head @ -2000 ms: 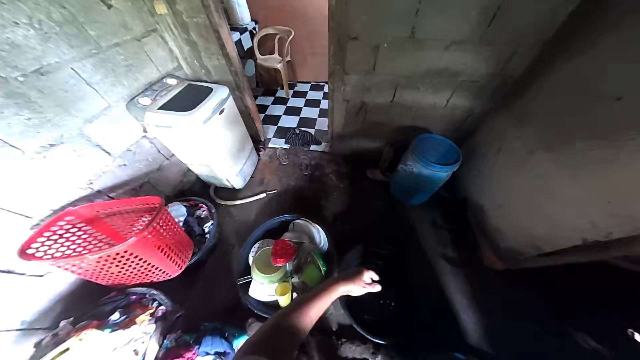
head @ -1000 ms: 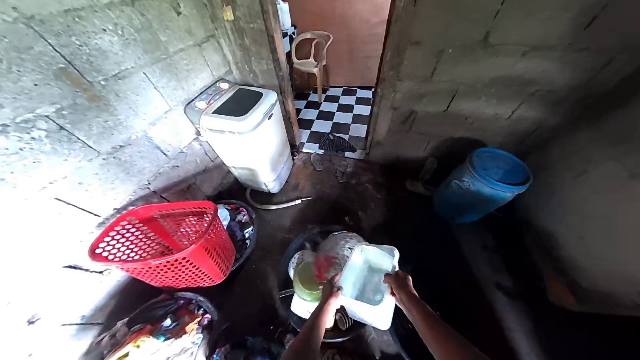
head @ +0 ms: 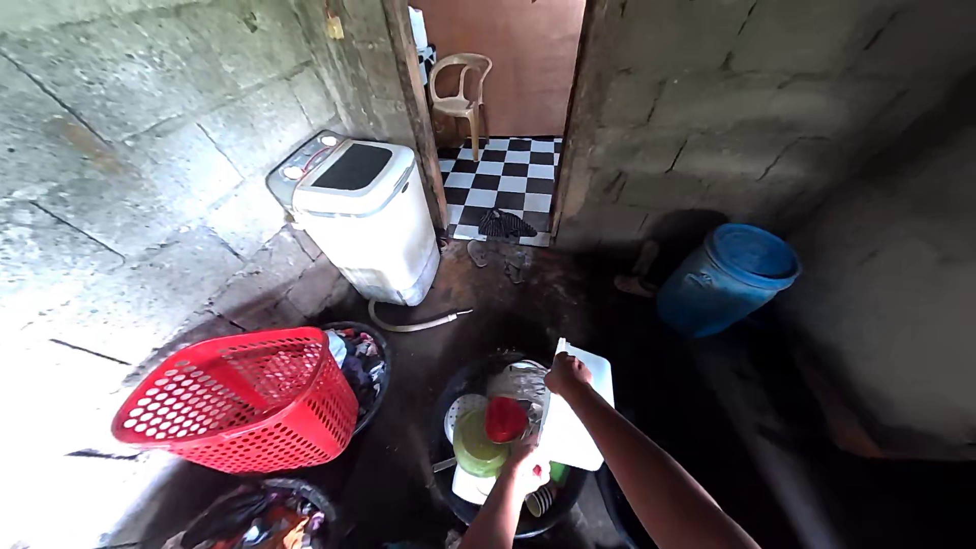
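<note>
A white rectangular plastic container [head: 581, 415] is tilted over the right side of a dark basin [head: 450, 499]. My right hand [head: 568, 375] grips its upper rim, and my left hand [head: 528, 461] holds its lower left edge. Water appears to spill from the container's left side into the basin. Inside the basin lie a red bowl [head: 506, 419], a green round plastic vessel [head: 479, 444], a white perforated piece [head: 460, 412] and a striped cup [head: 540, 501]. My left forearm and the container hide part of the basin.
A red laundry basket [head: 252, 404] stands at the left, beside tubs of clothes [head: 366, 366] [head: 267, 518]. A white washing machine [head: 366, 221] with a drain hose [head: 415, 326] is by the wall. A blue drum [head: 724, 282] stands right of the doorway, where slippers [head: 478, 253] lie.
Two seconds ago one bare hand was visible over the basin's right side. A second ago both hands held the container more level; now it is tipped steeply to the left.
</note>
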